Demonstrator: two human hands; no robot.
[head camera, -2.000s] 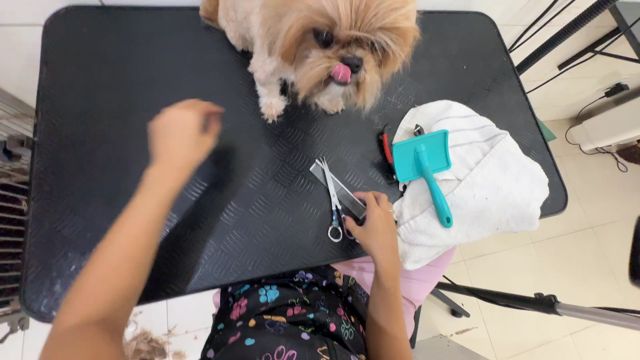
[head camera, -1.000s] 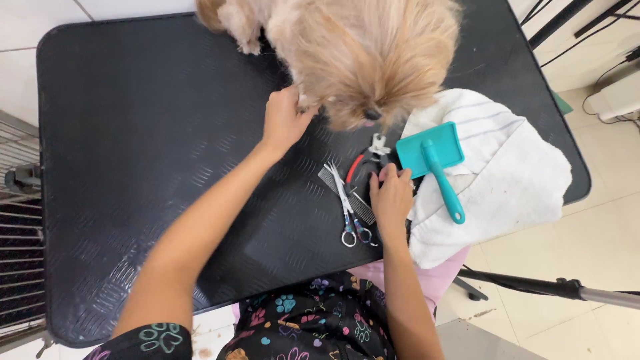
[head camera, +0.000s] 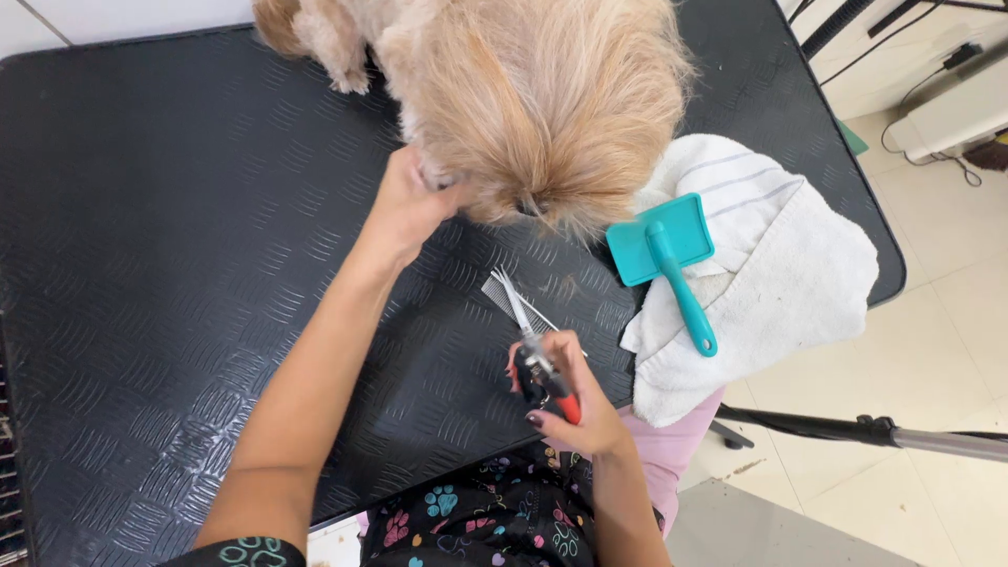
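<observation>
A long-haired tan dog (head camera: 543, 102) is on the black grooming table, its head lowered toward me. My left hand (head camera: 413, 201) is closed around one of its front paws, mostly hidden by fingers and fur. My right hand (head camera: 571, 394) holds pet nail clippers (head camera: 551, 382) with red and black handles, over the near part of the table. Partly behind that hand, scissors (head camera: 514, 303) lie across a metal comb (head camera: 498, 293); their handles are hidden. A teal slicker brush (head camera: 669, 248) rests bristles down on a folded white towel (head camera: 795, 291), right of my right hand.
The textured black table (head camera: 181, 315) has its near edge against my patterned apron. A wall (head camera: 150, 16) runs behind it. On the right, a metal pole (head camera: 945, 442) and a corded white appliance (head camera: 953, 102) are beside the table, above a tiled floor.
My left hand has gone from above the table to the dog's paw. My right hand has picked up the nail clippers, which lay by the brush. The dog's head has dropped, and the view is closer.
</observation>
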